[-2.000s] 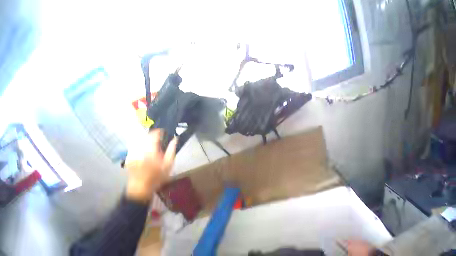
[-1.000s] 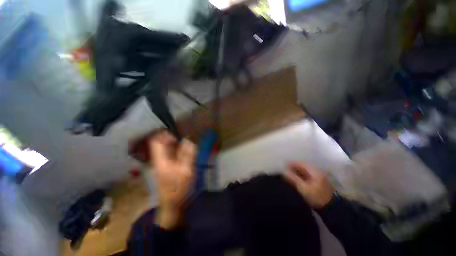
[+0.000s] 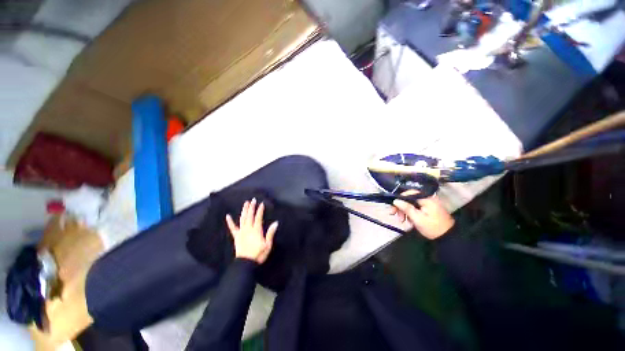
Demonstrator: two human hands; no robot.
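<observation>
A black garment (image 3: 295,233) lies bunched over the rounded end of the navy padded board (image 3: 157,277). My left hand (image 3: 251,234) rests flat on the garment with its fingers spread. My right hand (image 3: 426,216) grips a thin black frame, likely a clothes hanger (image 3: 356,195), at the right of the board. One end of the hanger reaches to the garment's edge. The steam iron (image 3: 404,179) rests on the pale table just beyond my right hand; its hose runs off to the right.
A blue bar (image 3: 151,161) stands behind the board on the white table cover (image 3: 274,113). Brown cardboard (image 3: 178,51) backs the table. A dark red bag (image 3: 62,163) and dark cloth (image 3: 26,284) are at the left. A grey-blue machine table (image 3: 521,103) is at upper right.
The view has swung down to the board, and the hanging garments are out of view. My left hand has come down onto the black garment. The hanger now shows clearly in my right hand.
</observation>
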